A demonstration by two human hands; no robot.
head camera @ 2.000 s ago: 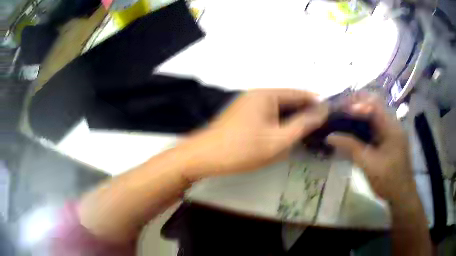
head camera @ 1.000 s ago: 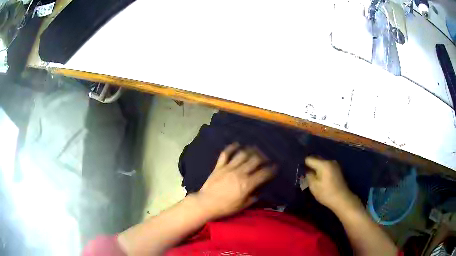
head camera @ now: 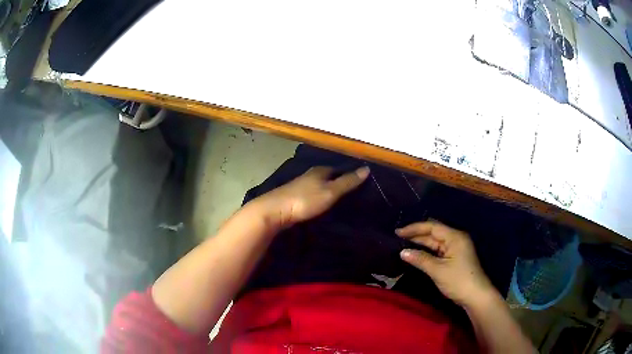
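Dark garment cloth [head camera: 326, 235] lies over the wearer's lap, below the table's front edge. Two thin pale lines run across it between my hands. My left hand [head camera: 312, 193] rests on the cloth near the table edge, with the thumb or a finger stretched toward the pale lines. My right hand [head camera: 443, 259] is over the cloth at the right, fingers bent and thumb apart; whether it pinches cloth cannot be told.
The white table [head camera: 312, 76] has a wooden front edge. Metal machine parts [head camera: 547, 62] are at upper right. Dark cloth [head camera: 97, 34] lies at upper left and a dark strip [head camera: 625, 86] at far right. A blue basket [head camera: 547, 276] stands below the table. Grey cloth [head camera: 76, 173] is at left.
The view moved from the tabletop down to the lap. Since one second ago, my left hand moved up toward the table edge and my right hand's fingers spread. The pale lines now show.
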